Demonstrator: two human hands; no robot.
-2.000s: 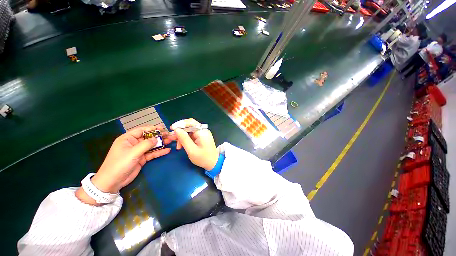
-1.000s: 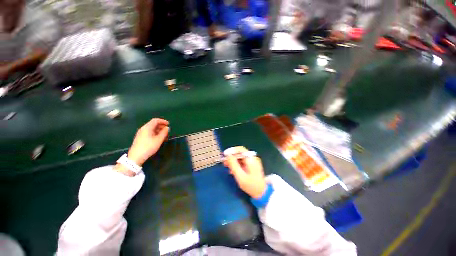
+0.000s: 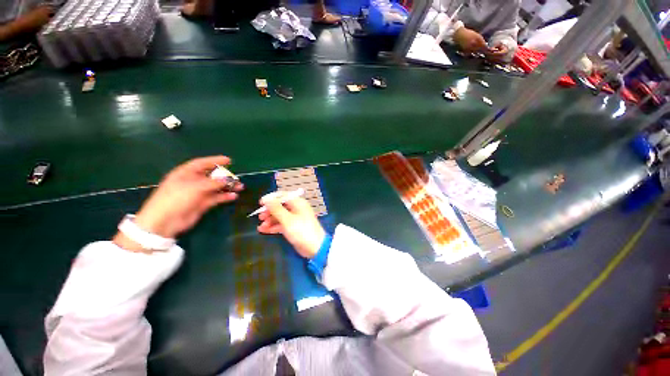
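Observation:
My left hand [image 3: 187,197] is bare, with a white wristband, and holds a small whitish device module [image 3: 222,174] between thumb and fingers above the near edge of the belt. My right hand [image 3: 292,224], with a blue wrist strap, holds whitish tweezers [image 3: 279,197], their tip pointing left, apart from the module. Beige-grey adhesive strips [image 3: 300,183] lie just behind my right hand. The blue release liner [image 3: 307,283] runs below them, partly hidden by my right hand. A faint amber sticker sheet [image 3: 257,279] lies left of the liner.
Orange stickers [image 3: 433,217], a crumpled clear bag [image 3: 466,189] and a spare strip sheet [image 3: 488,236] lie to the right. A metal post [image 3: 507,99] and small bottle [image 3: 483,153] stand behind. The green belt [image 3: 213,143] carries several modules. People's hands [image 3: 470,40] show across it.
The view has shifted. One second ago my left hand was raised with no module visible; now it holds one nearer my right hand. Two seconds ago both hands were together at a module.

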